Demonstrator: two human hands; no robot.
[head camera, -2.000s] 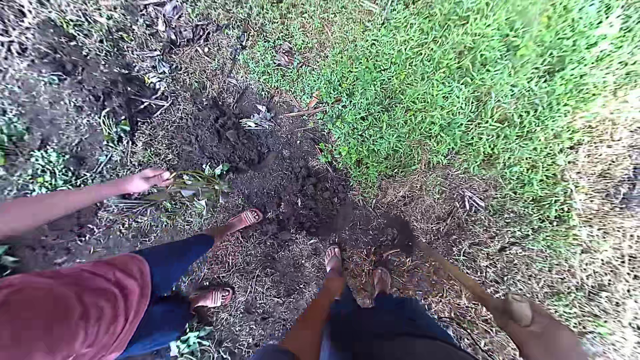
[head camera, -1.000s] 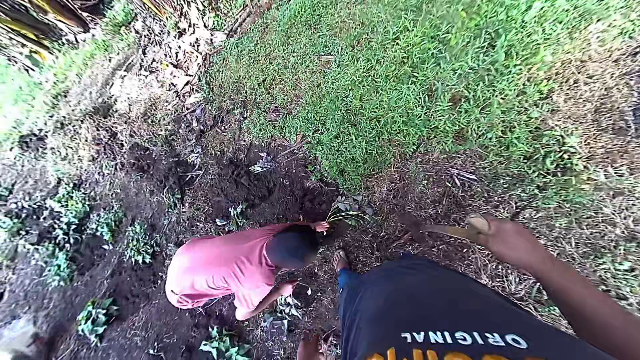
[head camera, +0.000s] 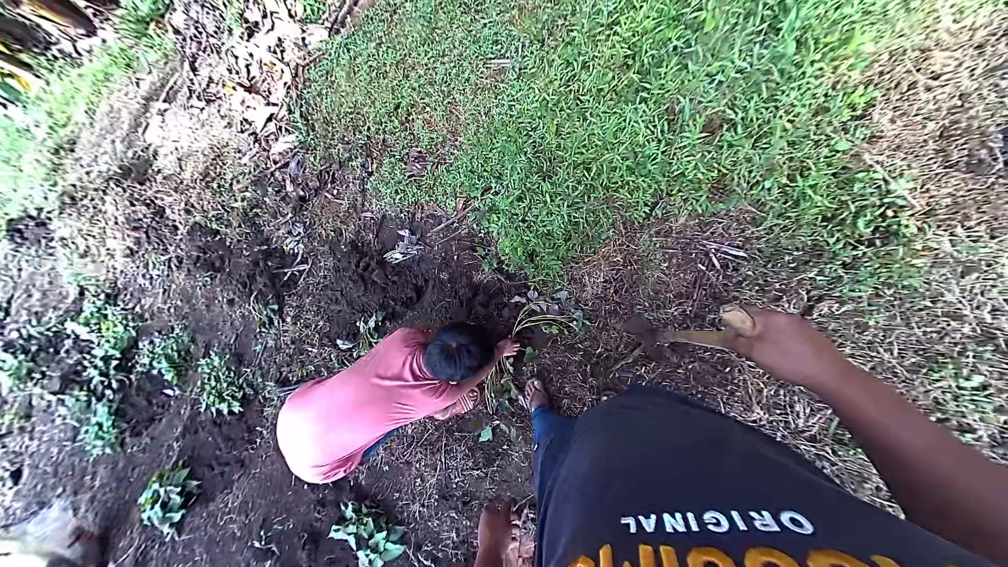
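My right hand (head camera: 776, 342) is closed around the wooden handle (head camera: 697, 338) of a digging tool, its soil-covered metal head (head camera: 644, 332) low over the ground. At the bottom edge, what looks like my left hand (head camera: 494, 526) hangs beside my dark shirt; its fingers and any hold are unclear. A co-worker in a pink shirt (head camera: 362, 402) crouches left of my foot (head camera: 536, 394). The co-worker's hand (head camera: 508, 347) is at long leafy vine stems (head camera: 543, 319), which lie over dug soil (head camera: 394, 283). More leafy stems (head camera: 498, 390) lie below that hand.
Leafy plants (head camera: 169, 498) grow in dark soil at the left, with another clump (head camera: 368, 537) near the bottom. Green grass (head camera: 614, 118) spreads across the top, and dry grass (head camera: 937, 102) lies at the right. Dry leaf litter (head camera: 256, 71) is at the upper left.
The co-worker, standing two seconds ago, is now crouched, with the leafy stems on the ground near my foot. My right hand remains on the tool handle. The view has shifted.
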